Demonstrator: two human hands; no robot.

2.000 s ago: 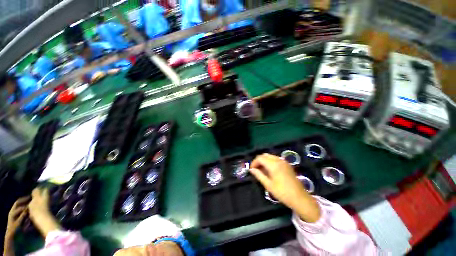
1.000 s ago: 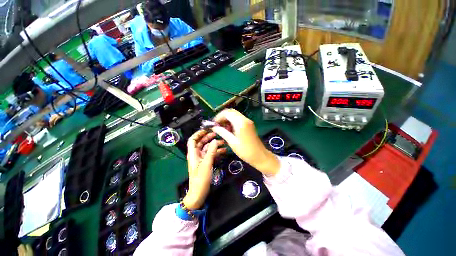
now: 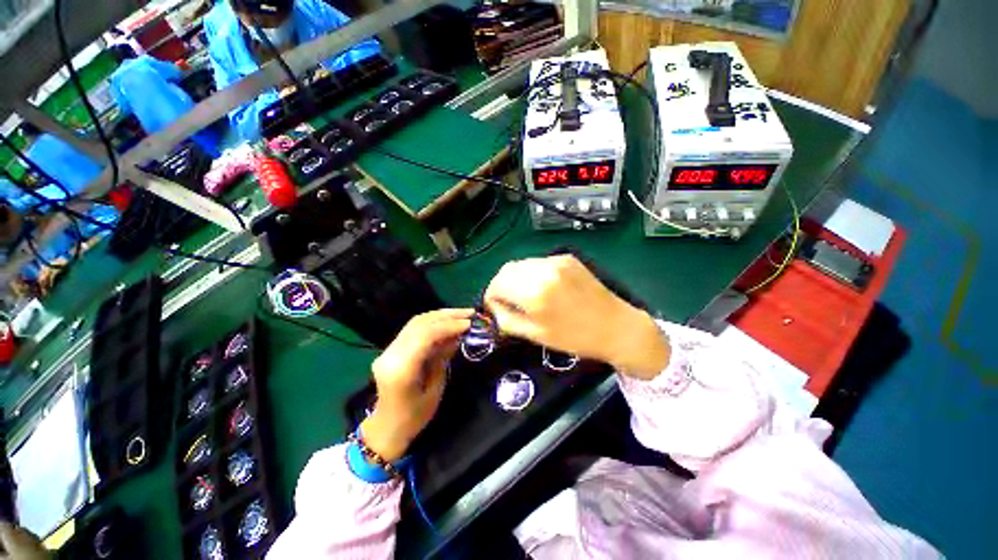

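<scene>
My left hand [image 3: 414,370], with a blue band and beaded bracelet at the wrist, and my right hand [image 3: 564,306] meet over the front black tray [image 3: 460,448]. Their fingertips pinch a small round watch head [image 3: 478,337] between them; part of it is hidden by the fingers. Another round disc with a pale face [image 3: 514,389] lies in a tray pocket. The hands and sleeves hide much of the tray. Behind it stands the black fixture [image 3: 361,263], with one round watch [image 3: 297,294] at its left side.
Compartment trays with discs [image 3: 219,438] stand at left, beside another black tray [image 3: 123,377] and white papers [image 3: 53,465]. Two power supplies [image 3: 717,137] stand at right rear, a red bin [image 3: 815,317] at right. A person in blue [image 3: 246,66] is across the bench.
My hands have come down from near the fixture to over the tray, still together. The view has shifted, so the fixture and trays sit further left. Two seconds ago my right hand was at a tray pocket.
</scene>
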